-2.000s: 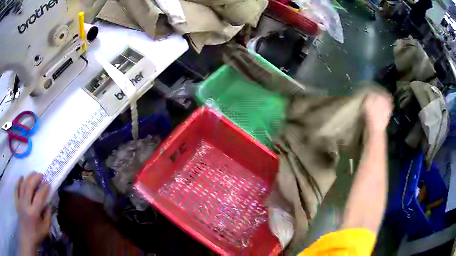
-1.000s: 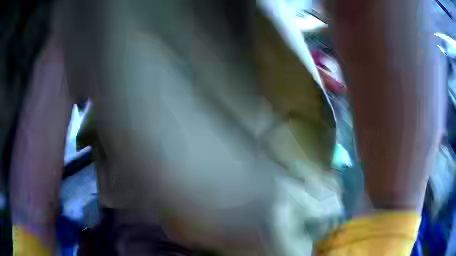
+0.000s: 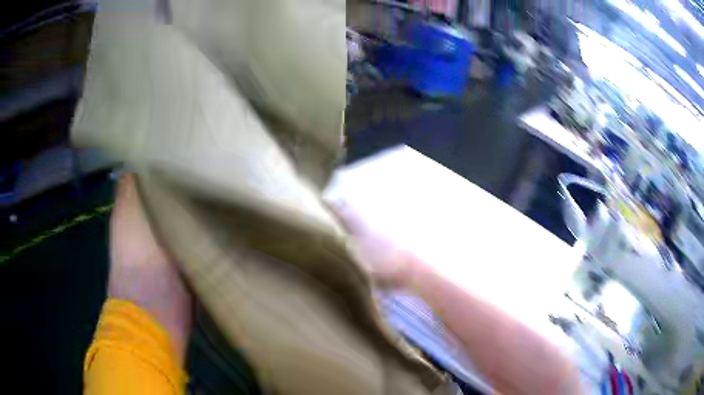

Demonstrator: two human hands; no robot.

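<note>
A khaki garment hangs bunched and folded close in front of me, from the top edge to the bottom edge of the view. Its upper part is paler and blurred. My left hand is at its left edge, below a yellow sleeve; the fingers are hidden in the cloth, which it appears to hold. My right hand is blurred and closed on the right edge of the garment, over the white table.
A white table lies behind and right of the garment. A white sewing machine stands at the right, with red and blue handles near it. A blue bin is farther back. Dark floor with a yellow line is at left.
The view has swung from the baskets to the table and floor beyond. The garment was in my right hand at the right; now it is raised in front between both hands.
</note>
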